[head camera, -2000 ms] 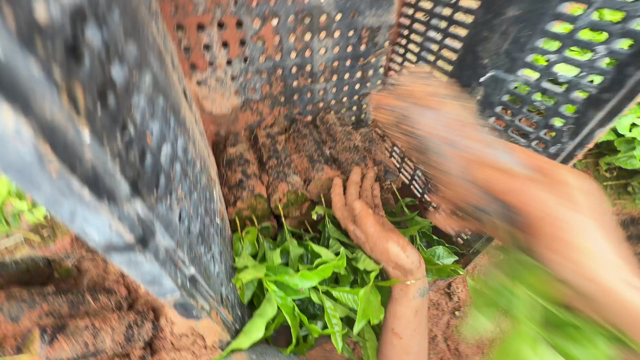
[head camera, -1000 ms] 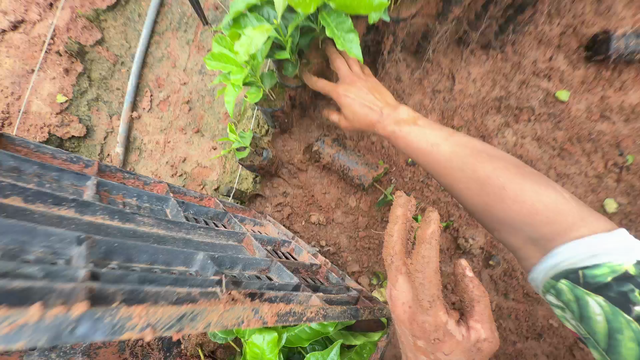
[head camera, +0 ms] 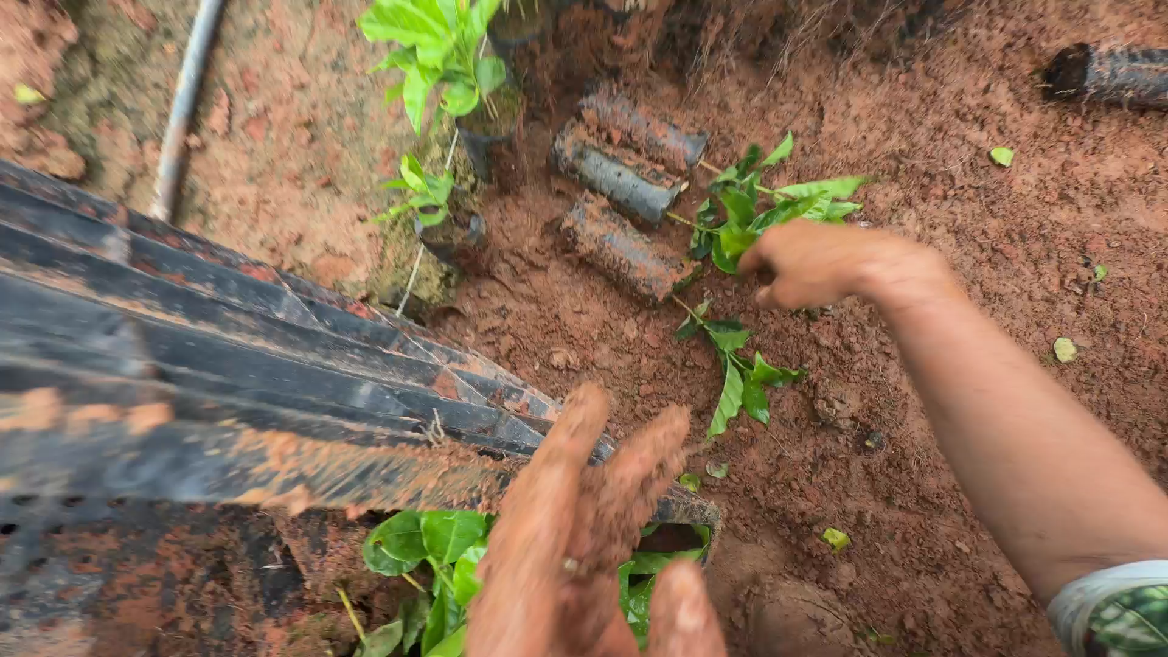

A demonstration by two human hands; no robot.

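My left hand [head camera: 593, 529], coated in reddish mud, is held with fingers apart beside the rim of a black plastic crate [head camera: 274, 456]. It holds nothing. My right hand [head camera: 812, 265] hovers at the leaves of seedlings [head camera: 739, 210] on the muddy ground; its fingers are loosely bent and nothing shows between them, though their undersides are partly hidden. The seedlings' root balls, in black nursery bags [head camera: 625, 251], lie side by side left of the leaves. Under the left hand, green leaves [head camera: 447, 538] show inside the crate, partly hidden by it.
Upright potted seedlings [head camera: 429, 46] stand at the upper left, by a thin string [head camera: 424, 246]. A grey pipe [head camera: 187, 109] lies on the ground at far left. Another black nursery bag [head camera: 1118, 75] lies at the upper right. Loose leaves dot the wet red soil.
Since one second ago, my right hand has moved from the upright plants to the right and down. Several bagged seedlings now lie where one bag lay. The view has swung out from the crate's inside.
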